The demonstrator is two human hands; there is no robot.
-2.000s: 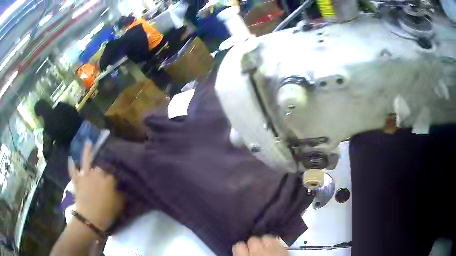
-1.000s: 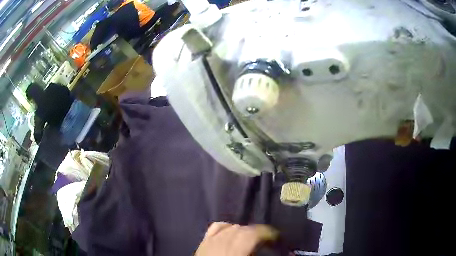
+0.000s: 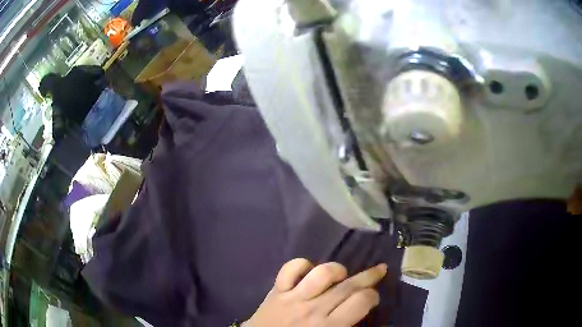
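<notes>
The dark plum-purple garment piece point(image 3: 223, 191) spreads wide to the left of the needle area and under the front of the off-white sewing machine head point(image 3: 293, 121). My left hand point(image 3: 322, 295) is at the bottom centre, its fingers curled on the cloth, with one finger reaching towards the area under the head. Narrow folds run in the cloth by the fingertips. The cream tension knob point(image 3: 422, 262) hangs low on the head and hides the needle and presser foot. A larger white ribbed knob point(image 3: 421, 105) sits higher. My right hand is not in view.
Near-black cloth point(image 3: 523, 268) lies right of the white table strip point(image 3: 447, 297). Beyond the garment are white cloth point(image 3: 89, 220), a cardboard box point(image 3: 175, 60) and a person in dark clothes point(image 3: 76, 96) at the far left.
Since two seconds ago my left hand has come from the far left to the cloth near the needle area, and my right hand has left view. The machine head looks closer.
</notes>
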